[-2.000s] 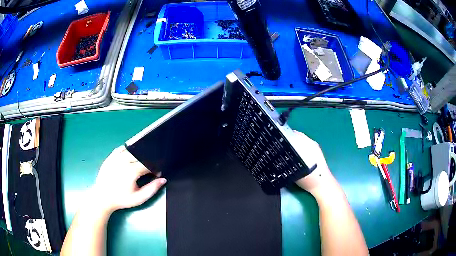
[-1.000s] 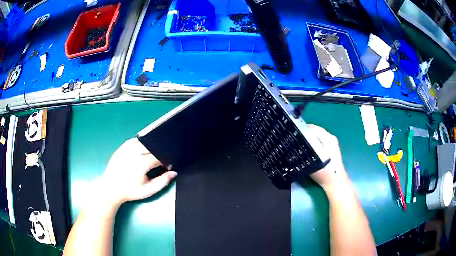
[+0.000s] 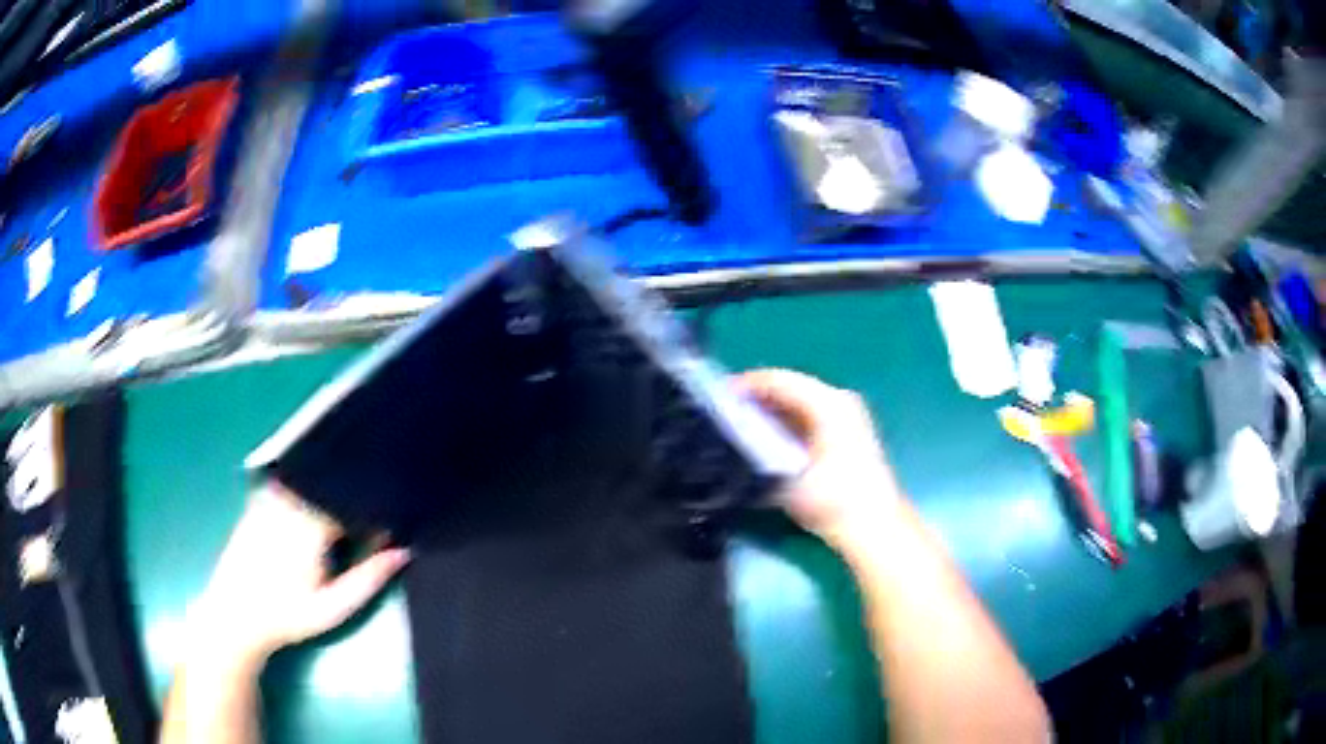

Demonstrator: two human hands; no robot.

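The mini laptop (image 3: 436, 422) stands partly open like a tent above the black work mat (image 3: 582, 640), its hinge pointing away from me. The glossy display side faces me at left; the keyboard side (image 3: 684, 422) at right is blurred. My left hand (image 3: 276, 574) grips the lower left corner of the display, fingers behind it and thumb in front. My right hand (image 3: 822, 451) holds the outer right edge of the base, with some fingers hidden behind it. The whole view is blurred.
A red bin (image 3: 167, 163), a blue bin (image 3: 480, 138) and a tray with pale pieces (image 3: 848, 153) lie at the back. Yellow-and-red pliers (image 3: 1069, 458) and a white strip (image 3: 971, 337) lie at right. A black mat with white fans (image 3: 87, 567) is at left.
The view has shifted, so everything appears further left. The laptop has turned, with the keyboard side now seen more edge-on. The cable at its right side no longer shows clearly.
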